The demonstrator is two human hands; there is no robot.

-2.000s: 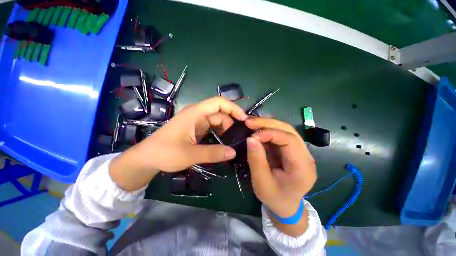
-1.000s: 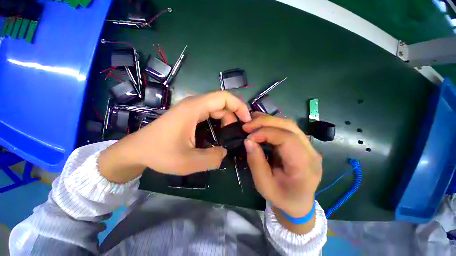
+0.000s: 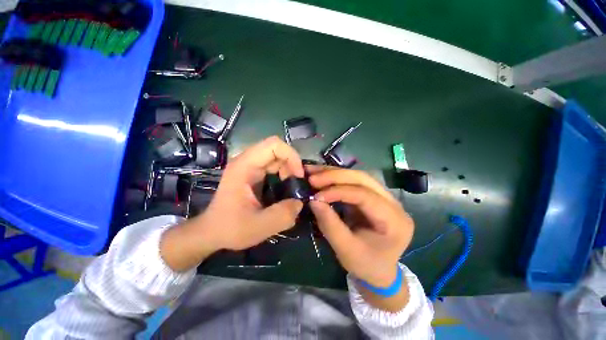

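Note:
A glossy black housing (image 3: 293,188) is held between both hands near the middle of the bench. My left hand (image 3: 249,199) grips it from the left with thumb and fingers. My right hand (image 3: 362,216) touches its right side with pinched thumb and forefinger; a tiny pale bit shows at those fingertips, too small to name. My right wrist wears a blue strap (image 3: 383,287). More black housings with silver rods and red wires lie in a loose pile (image 3: 210,151) left of the hands. Some lie behind and under the hands, partly hidden.
A blue tray (image 3: 63,156) on the left holds rows of green-and-black assemblies. A separate black unit (image 3: 416,181) with a green board lies right of the hands, near small black bits (image 3: 461,177). A coiled blue cord (image 3: 458,255), a right blue tray (image 3: 565,199) and a white rail (image 3: 399,43) also show.
The camera view has shifted, showing more of the left tray again. The held housing is turned, with its rounded glossy side showing, and the hands stay close together on it.

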